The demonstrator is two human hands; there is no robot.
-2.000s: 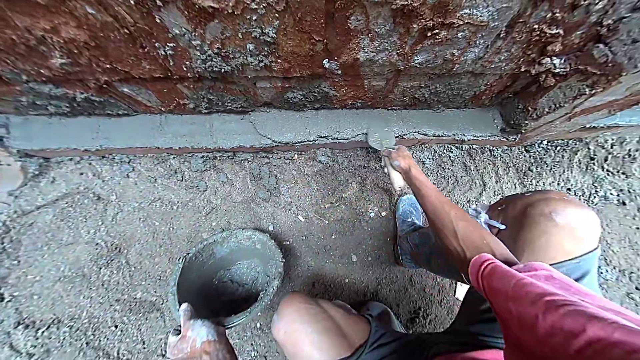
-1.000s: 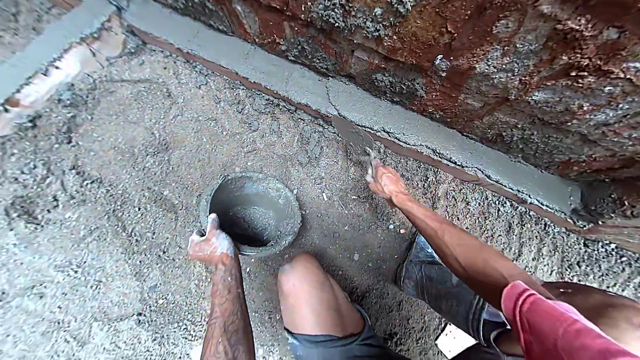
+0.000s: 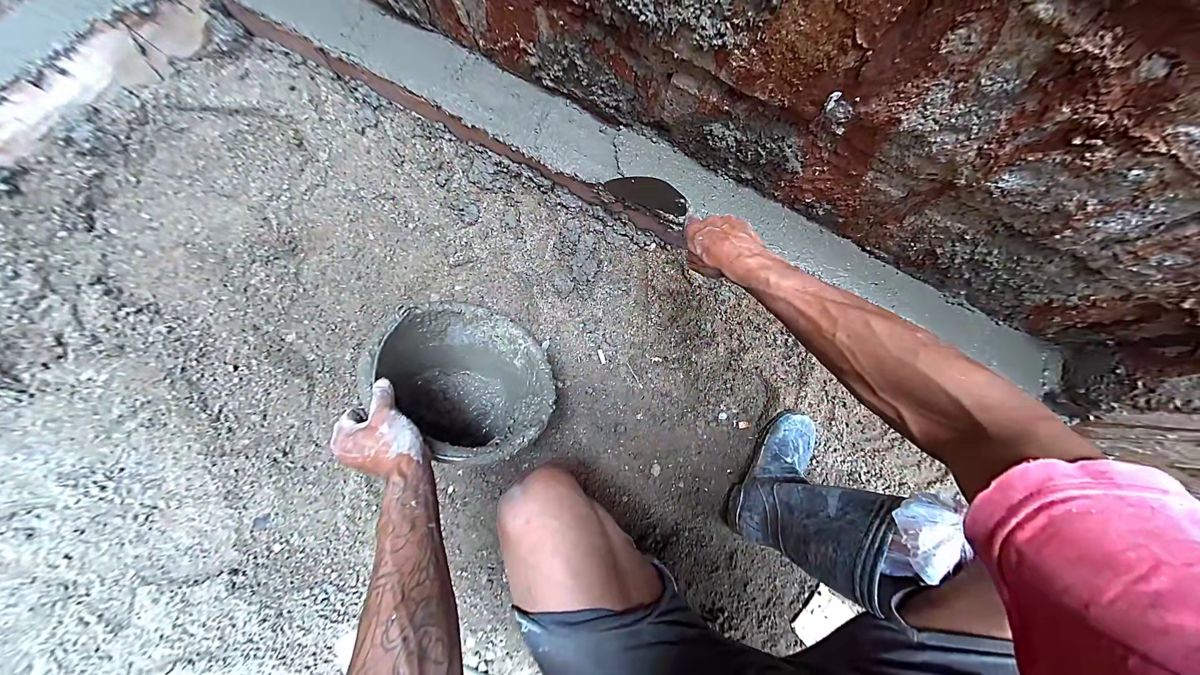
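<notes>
My left hand (image 3: pixel 380 439), smeared with pale mortar, grips the left rim of a round bucket (image 3: pixel 530 375) coated in grey mortar; its inside holds some wet mortar at the bottom. My right hand (image 3: pixel 720 246) is closed around the handle of a trowel, which the fingers mostly hide. The trowel's dark blade (image 3: pixel 647 195) lies at the front edge of a smoothed grey mortar ledge (image 3: pixel 506 98). A thin crack crosses the ledge just above the blade. Along the ledge's front runs a narrow reddish-brown edge (image 3: pixel 403 94).
A rough red-brown wall (image 3: pixel 919 122) rises behind the ledge. Another mortar strip (image 3: pixel 47 28) meets it at the upper left. Gritty ground (image 3: pixel 234 281) spreads below. My rubber boot (image 3: pixel 787 469) stands at the lower right, with a pale piece (image 3: pixel 825 614) near it.
The view has turned since two seconds ago. My right hand and the trowel have moved left along the ledge towards the crack. My left hand stays at the bucket.
</notes>
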